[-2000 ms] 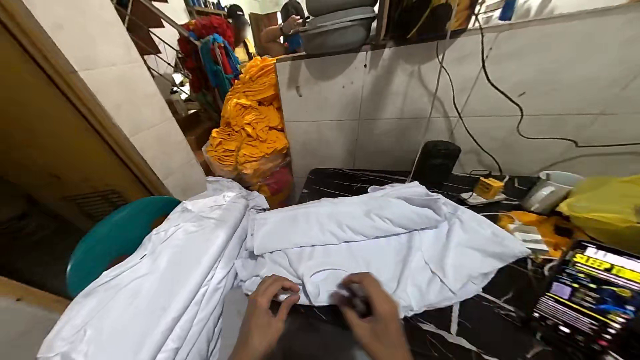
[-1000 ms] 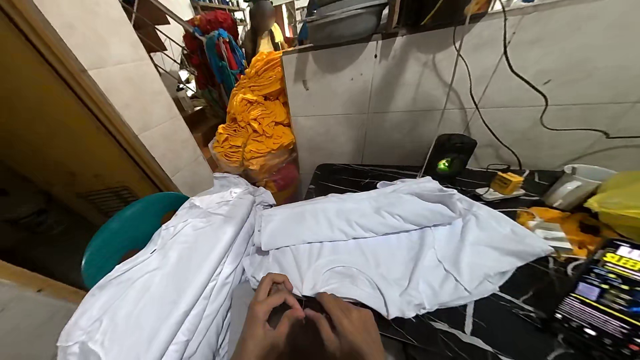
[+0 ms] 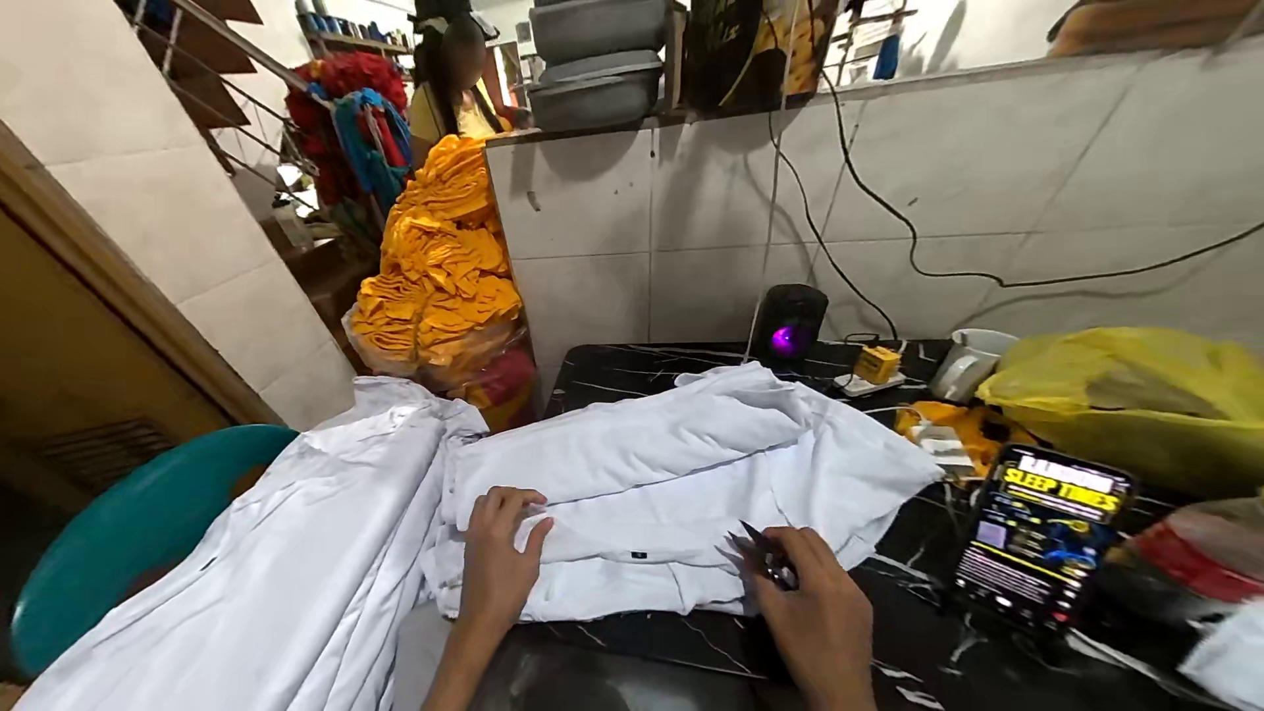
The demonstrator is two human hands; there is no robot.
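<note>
White cloth garments [image 3: 632, 444] lie partly folded on a black marble-patterned table [image 3: 632, 642]. A small dark label [image 3: 639, 555] shows near the front edge of the top one. Flat on the cloth, left of that label, rests my left hand [image 3: 504, 553], its thumb and fingers apart. My right hand [image 3: 810, 602] is closed around small dark thread snips [image 3: 768, 558], whose blades point up and left over the cloth. More white garments [image 3: 267, 563] are heaped at the left, over a green plastic chair [image 3: 118, 523].
Behind the table's right side stand a lit speaker [image 3: 792, 324], a yellow adapter [image 3: 875, 364], a white mug [image 3: 973, 363] and a yellow plastic bag [image 3: 1136, 395]. A phone [image 3: 1042, 538] leans at right. Orange cloth [image 3: 444, 267] is stacked by the tiled wall; a person [image 3: 459, 74] is beyond.
My hands were close together at the shirt's neckline; now they are apart, left hand on the cloth and right hand further right with the snips. The neckline edge now lies folded, with the label showing.
</note>
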